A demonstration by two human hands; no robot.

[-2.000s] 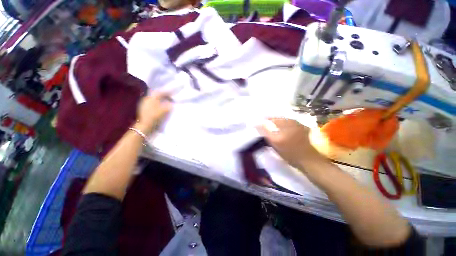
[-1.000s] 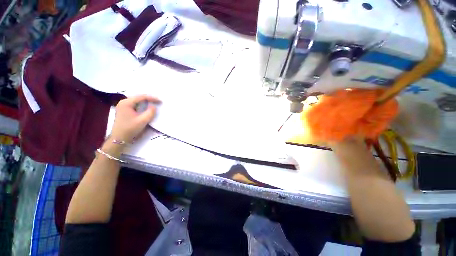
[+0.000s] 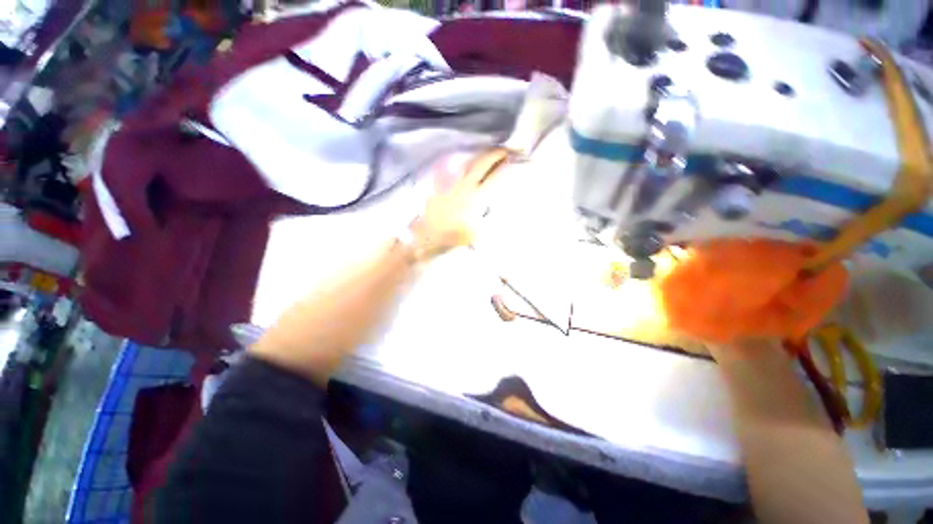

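Note:
The garment panel [image 3: 297,133], pale side up with maroon strips, lies bunched left of the sewing machine [image 3: 757,113]. My left hand [image 3: 455,210] is at the panel's right edge, near a raised pale fold. Its fingers are blurred and overexposed, so its grip is unclear. My right forearm [image 3: 783,420] reaches to the fluffy orange bundle [image 3: 752,290] beside the needle area. My right hand itself is hidden behind or under the bundle. Red and yellow scissors handles [image 3: 854,374] lie right of my right wrist.
A maroon heap [image 3: 179,235] with a white strip lies at the left of the table. A blue basket [image 3: 123,430] stands below it. A dark rectangle [image 3: 908,409] lies at the right. A yellow-orange strap [image 3: 905,133] hangs over the machine head. The table's front edge [image 3: 460,409] curves across.
My left hand has moved right and away from me, and the pale panel has shifted off the front of the table towards the back left. My right hand stays at the orange bundle.

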